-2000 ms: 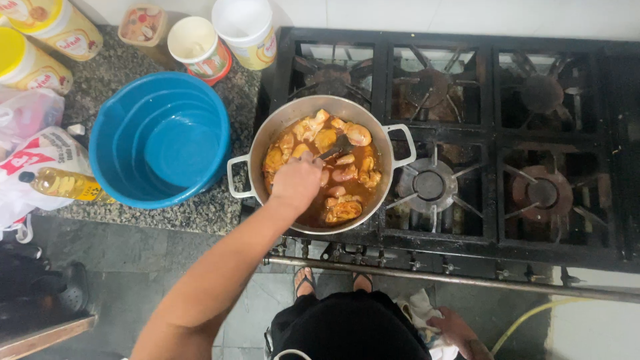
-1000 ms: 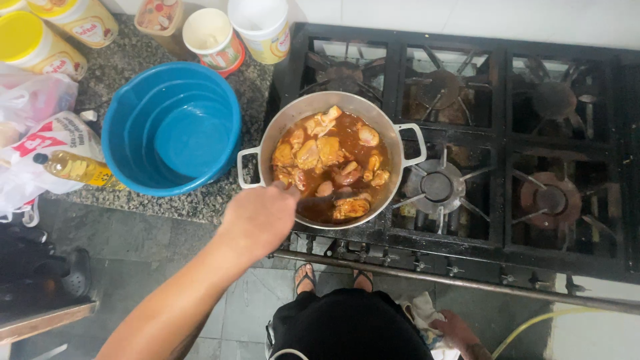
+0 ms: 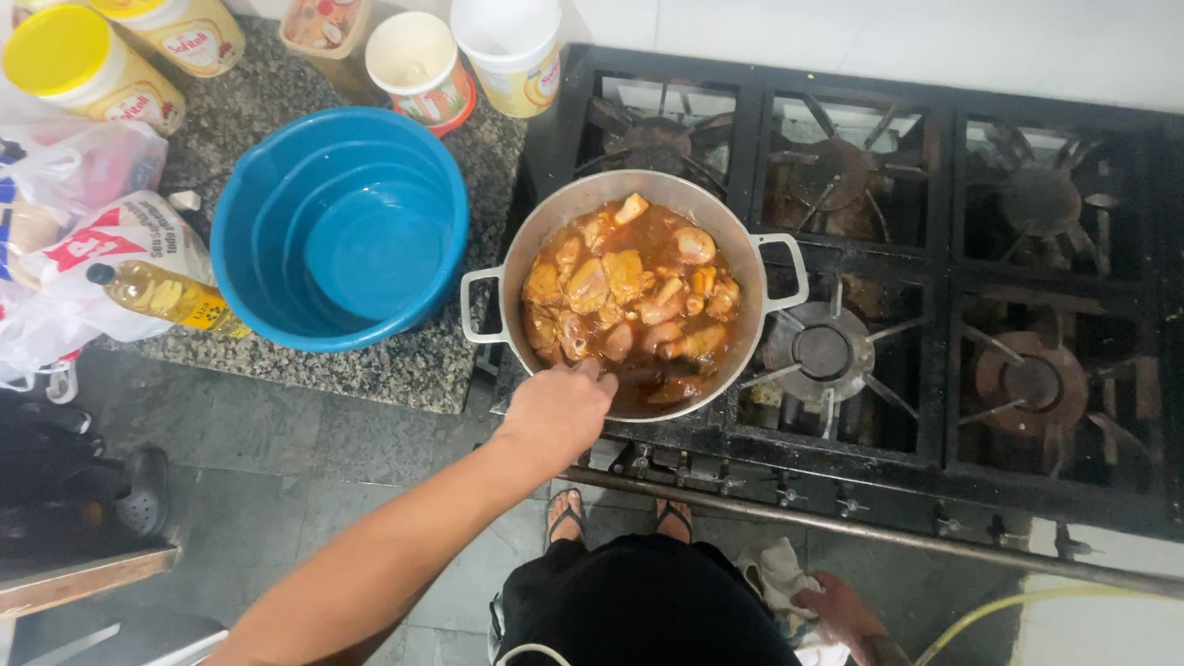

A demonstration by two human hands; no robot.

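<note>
A wide metal pot with two side handles sits on the front left of the stove. It holds chicken pieces in reddish-brown sauce. My left hand is closed at the pot's near left rim, around the handle of a dark cooking utensil. The hand hides most of the handle, and the sauce covers much of the utensil's far end. Low at the right, beside my body and away from the pot, my right hand grips a pale cloth.
The black gas stove has several burners with metal grates. On the granite counter are a blue plastic basin, an oil bottle, plastic bags and several tubs. A metal rail runs along the stove's front.
My left hand has moved from over the pot's middle to its near left rim, still with the utensil. The chicken pieces have shifted in the sauce. My right hand stays low with the cloth.
</note>
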